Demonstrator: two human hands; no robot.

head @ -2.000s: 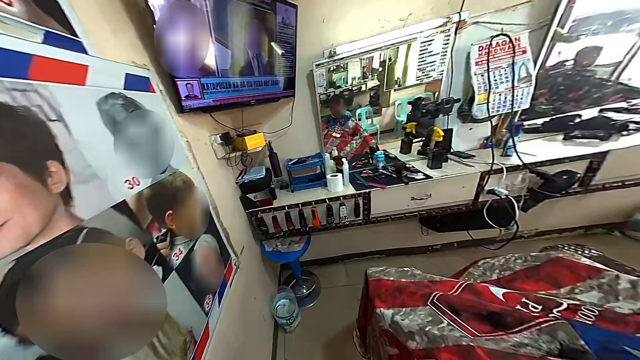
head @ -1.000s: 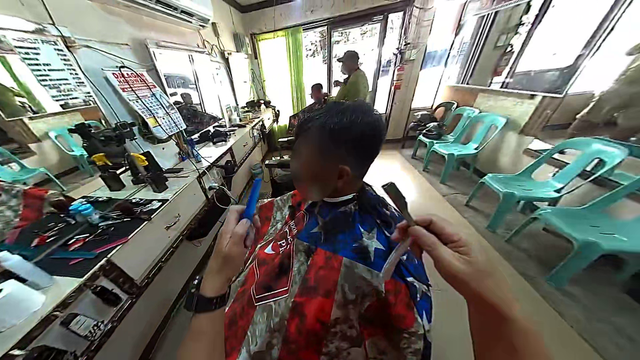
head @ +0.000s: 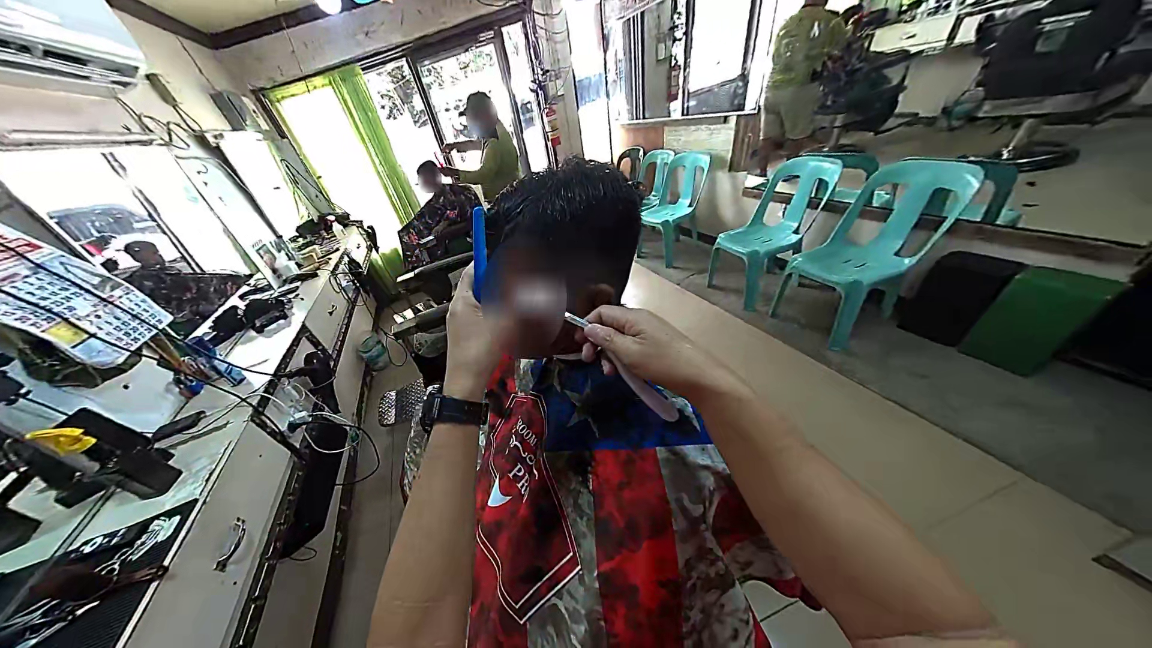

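Note:
A seated person with short dark hair (head: pixel 571 211) wears a red, blue and grey barber's cape (head: pixel 621 540) with stars. At the side of the face, my left hand (head: pixel 472 337), with a black watch (head: pixel 453 410) on the wrist, holds a blue-handled tool (head: pixel 479 247) upright; its working end is not clear. My right hand (head: pixel 643 346) grips a straight razor (head: pixel 643 387) near the cheek and jaw, its pale handle slanting down over the cape. Whether the blade touches the skin cannot be told.
On the left runs a counter (head: pixel 193 477) with tools, clippers and cables. A calendar (head: pixel 76 292) hangs above it. Several green plastic chairs (head: pixel 886 238) line the right wall below a mirror. A co-worker (head: pixel 495 157) stands by another seated person near the window.
The view has swung from the wall and counter to the seated person. Both hands have moved in to the person's face since one second ago, still holding the blue tool and the razor.

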